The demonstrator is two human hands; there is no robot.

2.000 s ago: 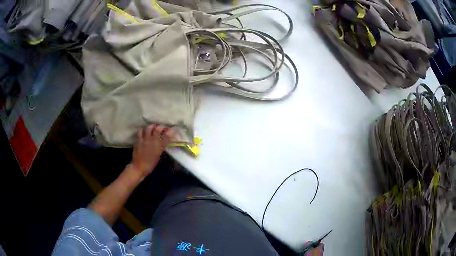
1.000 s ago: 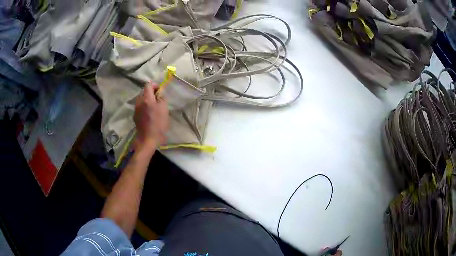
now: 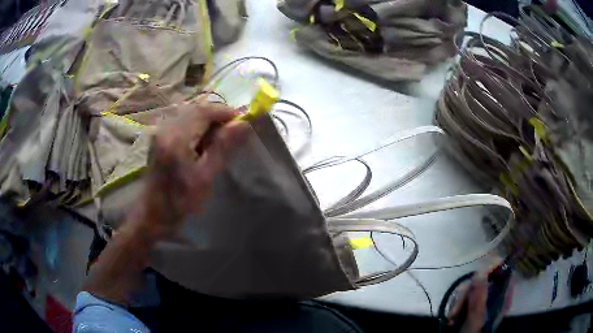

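My left hand (image 3: pixel 188 159), blurred, grips the upper corner of a khaki bag (image 3: pixel 253 221) beside its yellow binding end (image 3: pixel 263 97). The bag hangs over the near table edge, its long handles (image 3: pixel 442 207) spread to the right on the white table. Another yellow binding end (image 3: pixel 360 242) shows near the bag's lower right corner. My right hand (image 3: pixel 478 302), blurred and partly cut off at the bottom right, is around the scissors (image 3: pixel 453 300), of which a dark loop shows; the blades are unclear.
A bundle with looped handles (image 3: pixel 520 130) stands at the right. Heaped bags (image 3: pixel 403 39) lie at the far side of the white table (image 3: pixel 338 123). More bags (image 3: pixel 140 55) and a folded bundle (image 3: pixel 55 140) lie at the left. A thin black cord (image 3: pixel 426 296) runs near my right hand.
My left hand has taken hold of a bag's corner and brought the bag nearer and to the right, handles trailing. My right hand has come further into view. The view has shifted.
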